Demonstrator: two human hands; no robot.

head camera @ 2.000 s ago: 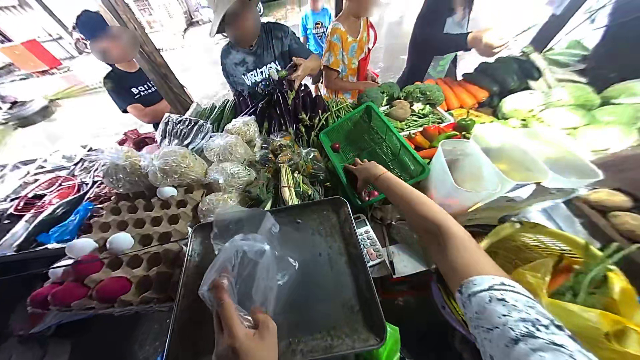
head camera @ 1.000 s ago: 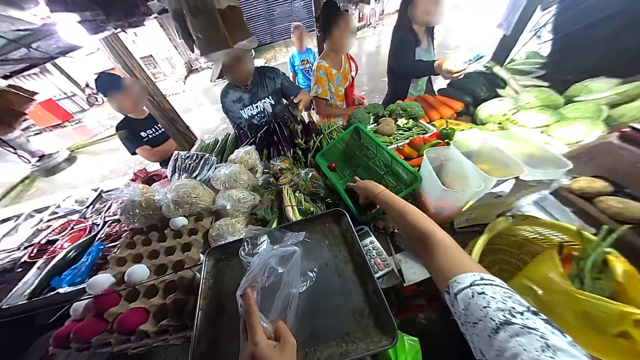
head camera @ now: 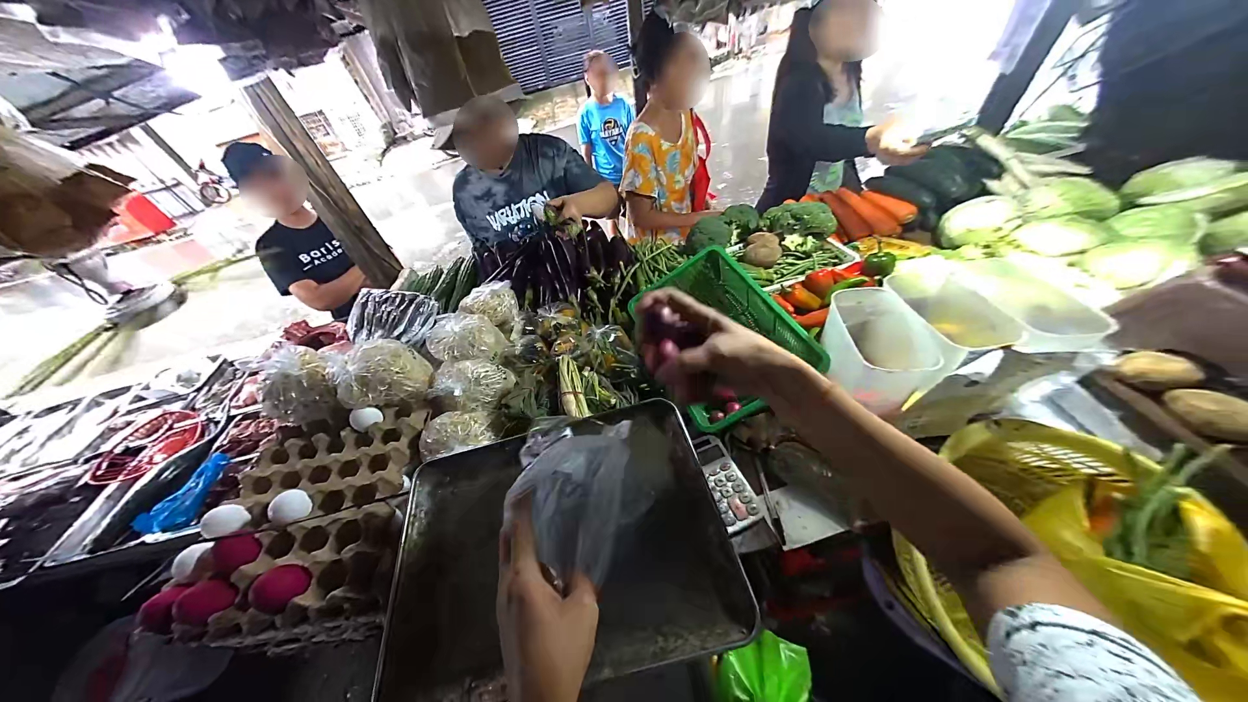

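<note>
My left hand (head camera: 548,600) holds a clear plastic bag (head camera: 580,487) over a dark metal tray (head camera: 697,604). The bag's lower part hangs over the tray and looks crumpled. My right hand (head camera: 707,346) is closed around several small red onions (head camera: 666,336), blurred by motion, above the near end of a green plastic basket (head camera: 746,292). A few more red onions (head camera: 721,405) lie at that near end of the basket. A calculator (head camera: 726,487) lies between the tray and the basket.
Egg cartons (head camera: 327,546) with white and red eggs stand at left, behind them bagged goods (head camera: 380,370) and eggplants (head camera: 556,263). Clear plastic containers (head camera: 877,341), cabbages (head camera: 1063,237) and a yellow basket (head camera: 1024,458) are at right. Several people stand across the stall.
My right hand was reaching into the green basket; it now is raised with red onions in it. My left hand still holds the plastic bag over the tray.
</note>
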